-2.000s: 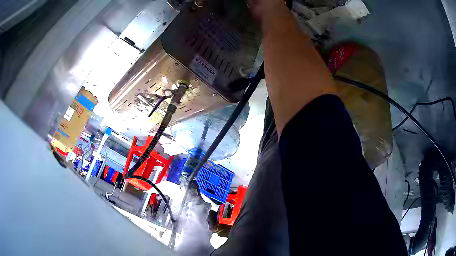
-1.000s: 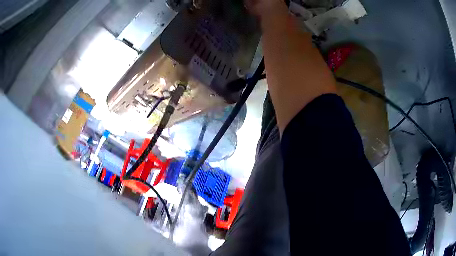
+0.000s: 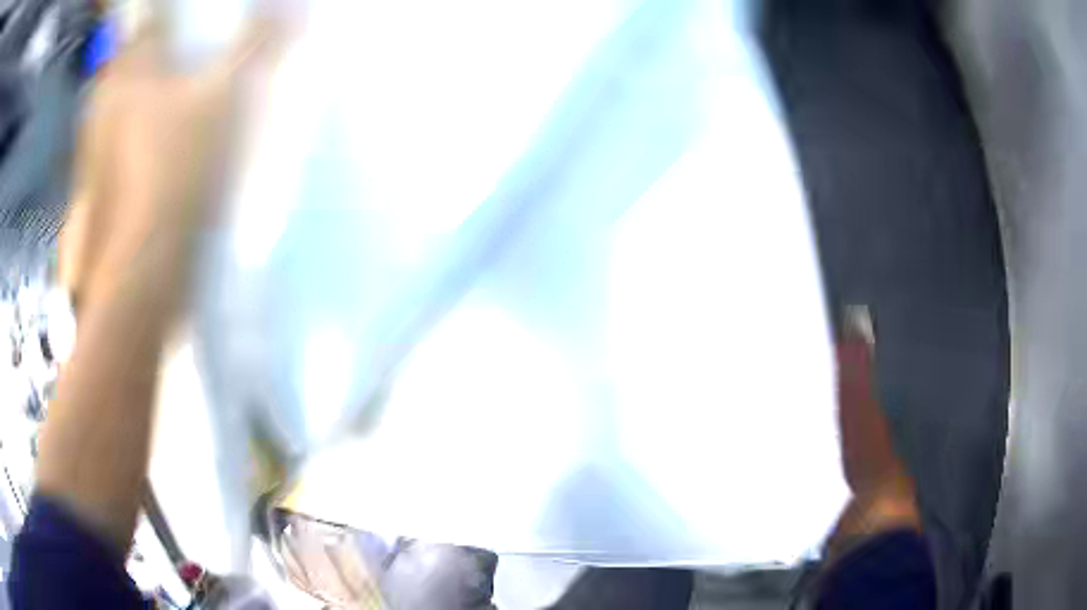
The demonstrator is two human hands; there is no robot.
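Note:
A large, overexposed white sheet or board (image 3: pixel 715 310) fills the middle of the view, with bluish shaded bands across it. I cannot tell its material. My left hand (image 3: pixel 155 143) is blurred at the upper left, its fingers bent over the sheet's left edge. My right hand (image 3: pixel 876 441) is at the lower right, holding the sheet's right edge. Part of that hand is hidden by the sheet. Both dark blue sleeves show at the bottom.
A dark grey surface (image 3: pixel 906 191) runs down the right, beside a paler grey curved band (image 3: pixel 1043 238). Blurred, cluttered items (image 3: pixel 340 560) show below the sheet's lower left edge. More blurred clutter lies at the far left.
The view has swung away from the metal boiler, hoses and red stools. Both hands are now in view, and the large white sheet is between them. Earlier only one outstretched arm showed.

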